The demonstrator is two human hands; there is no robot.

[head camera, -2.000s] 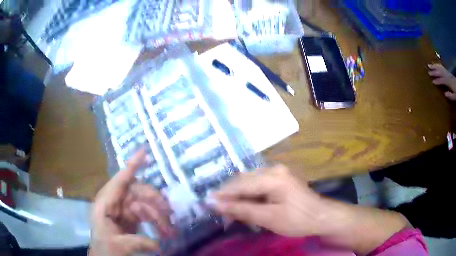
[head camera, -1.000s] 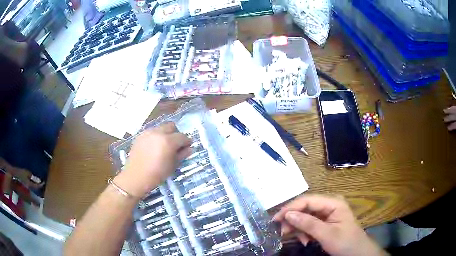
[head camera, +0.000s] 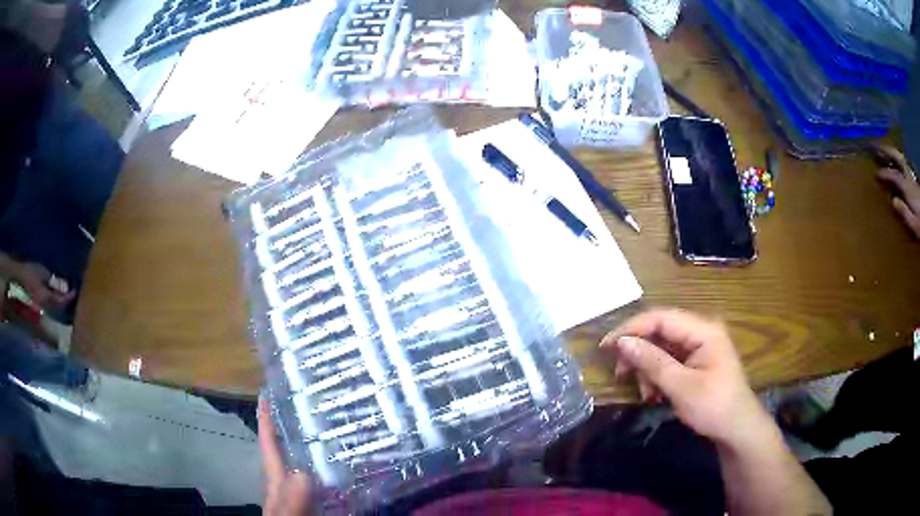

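Observation:
A clear blister tray (head camera: pixel 353 302) with two columns of slim white and metallic rods (head camera: pixel 439 272) lies tilted over the table's front edge, its near end above my lap. My left hand (head camera: pixel 282 469) is at the tray's near left edge, mostly hidden by the tray and cut off by the picture's bottom; its fingers hold that edge. My right hand (head camera: pixel 691 373) is right of the tray, apart from it, with thumb and index finger close together. No part shows clearly between them.
Behind the tray are white paper (head camera: pixel 595 272) with pens (head camera: pixel 570 217), a parts box (head camera: pixel 605 121), another filled tray (head camera: pixel 404 50) and marked paper (head camera: pixel 247 111). A smartphone (head camera: pixel 711 191) with a beaded charm (head camera: pixel 759 189) lies right. Blue trays (head camera: pixel 807 91) are stacked far right. Other people's hands show at both sides.
My left hand has moved from over the tray's upper part to its near left edge. The tray now shows uncovered. My right hand has moved slightly right and up, away from the tray.

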